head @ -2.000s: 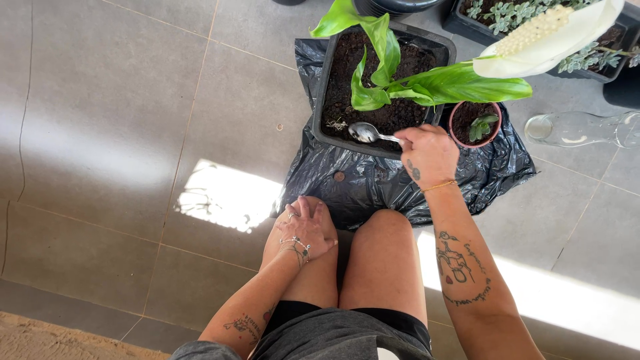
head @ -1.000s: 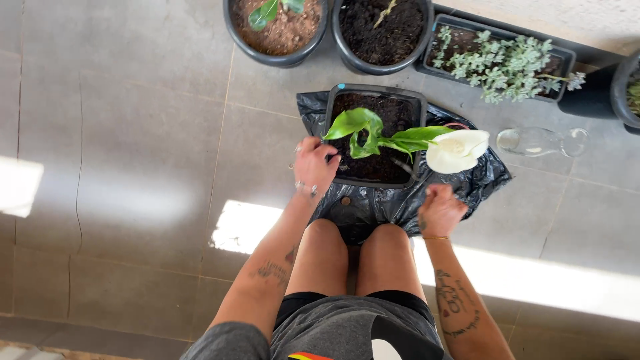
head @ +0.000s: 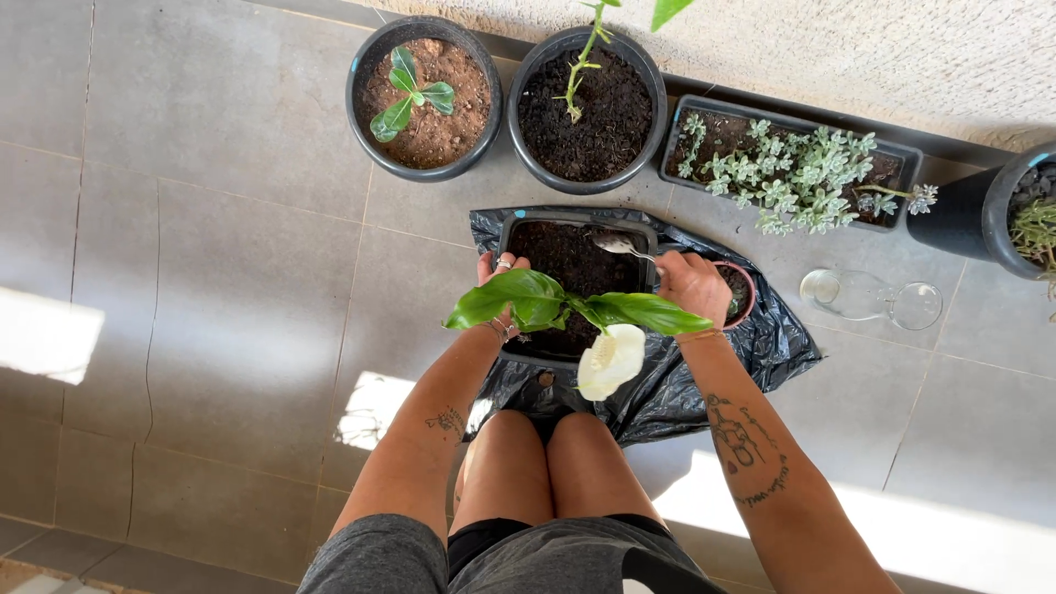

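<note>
A metal spoon (head: 617, 244) is in my right hand (head: 695, 289), its bowl over the dark soil near the back right of a square black plastic pot (head: 540, 358). My left hand (head: 502, 301) rests at the pot's left rim, partly behind a leaf; whether its fingers grip the rim is hard to see. A peace lily (head: 528, 299) with broad green leaves and a white bloom (head: 611, 361) leans toward me over the pot. Under the pot lies a black plastic bag (head: 775, 351). A small pink-rimmed pot (head: 747, 299) stands beside my right hand, partly hidden by it.
Round black pots with plants (head: 424, 169) (head: 587, 183) stand along the wall. Right of them are a rectangular planter (head: 907, 161) of succulents and a tall black pot (head: 949, 216). A clear glass bottle (head: 858, 295) lies on the tiled floor (head: 256, 247).
My left hand has gone from my knee to the pot's left side. My right hand, low beside the pot a second ago, is now at its right rim. The bloom now hangs toward me. The view has shifted.
</note>
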